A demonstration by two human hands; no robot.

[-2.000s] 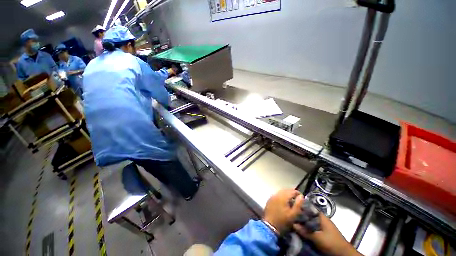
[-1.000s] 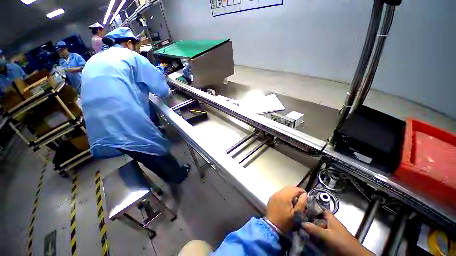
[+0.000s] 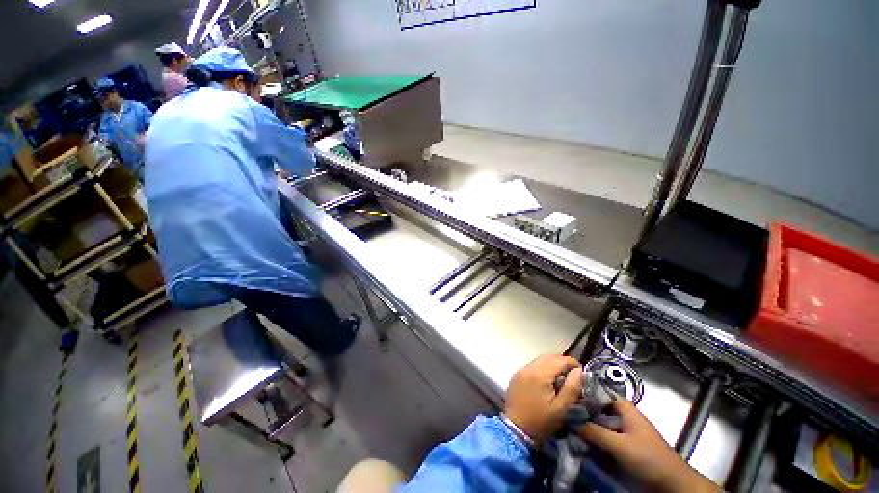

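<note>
A crumpled dark grey bundle (image 3: 596,397), which may be a glove or cloth, is held between my two bare hands at the bottom centre-right, over the near conveyor rail. My left hand (image 3: 542,397) grips its upper left side with fingers curled. My right hand (image 3: 631,445) grips its lower right side. Part of the bundle hangs below between the hands. The fingers hide much of it, so its exact shape cannot be told.
The silver far rail (image 3: 453,218) runs diagonally. Coiled cables (image 3: 631,339) and a yellow ring (image 3: 840,462) lie beside my hands. Behind are a black tray (image 3: 702,248) and a red tray (image 3: 829,303). A person in blue stands left, by a metal stool (image 3: 236,364).
Both hands have shifted slightly on the grey bundle, which is still held. The view has moved a little. The person in blue has leaned slightly.
</note>
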